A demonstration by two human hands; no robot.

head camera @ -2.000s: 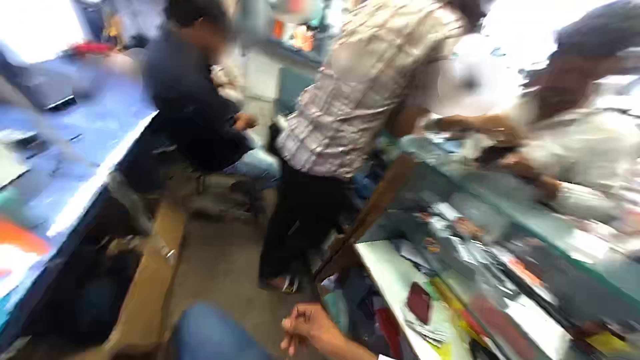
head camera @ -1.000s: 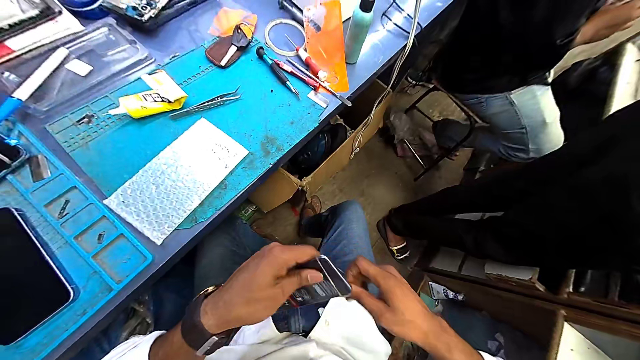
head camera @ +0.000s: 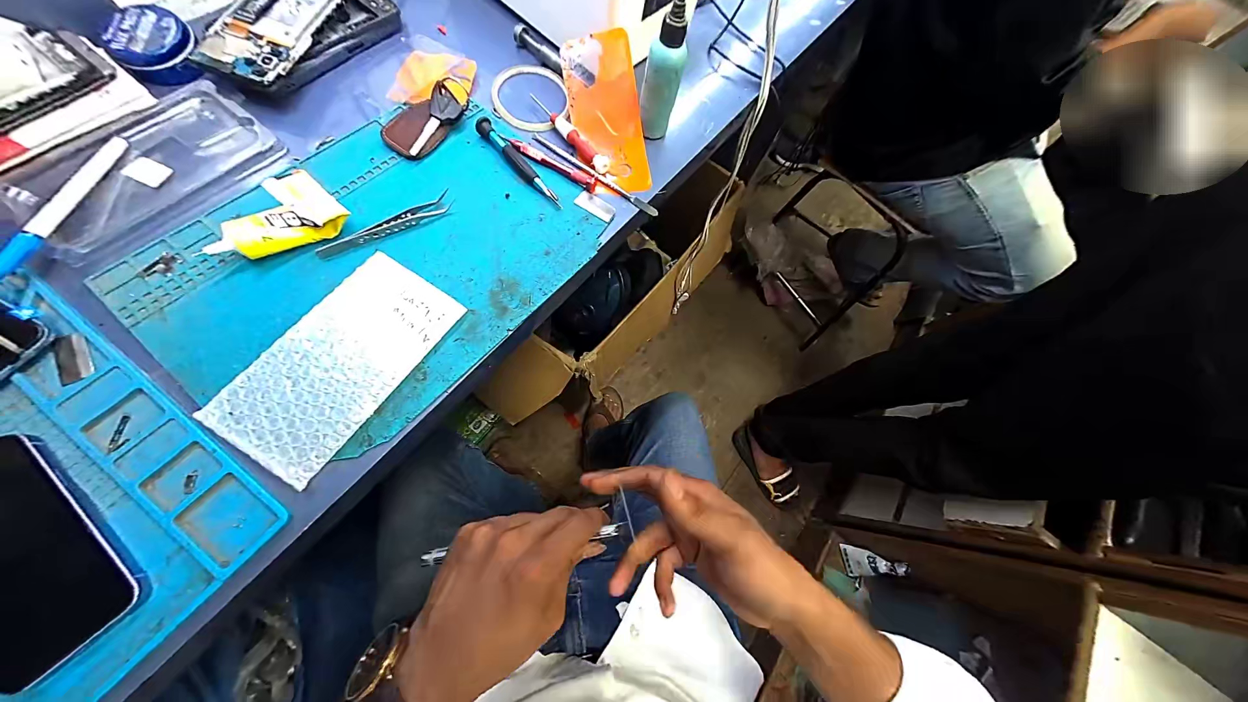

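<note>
My left hand [head camera: 507, 585] is closed over a slim, shiny-edged device [head camera: 435, 556], possibly a phone; its ends stick out at both sides and the hand covers the rest. Close beside it, over my lap, my right hand [head camera: 712, 546] holds a thin clear piece [head camera: 626, 512], seen almost edge-on between its spread fingers. On the bench to the left, a white bubble-wrap pouch [head camera: 331, 366] with handwriting lies on a blue repair mat [head camera: 507, 258]. Tweezers [head camera: 385, 226] and a yellow glue tube [head camera: 283, 219] lie behind the pouch.
Screwdrivers [head camera: 517, 161], an orange phone case [head camera: 606, 107] and a green bottle [head camera: 664, 78] are near the bench edge. A dark-screened device [head camera: 58, 575] lies at left. Below are a cardboard box [head camera: 531, 380] and cables [head camera: 726, 200]. People are at right, beside a stool [head camera: 858, 244].
Two seconds ago the view faced people and a glass counter. One second ago both hands were at the device; now my left hand covers it and my right hand's fingers are spread around a clear piece.
</note>
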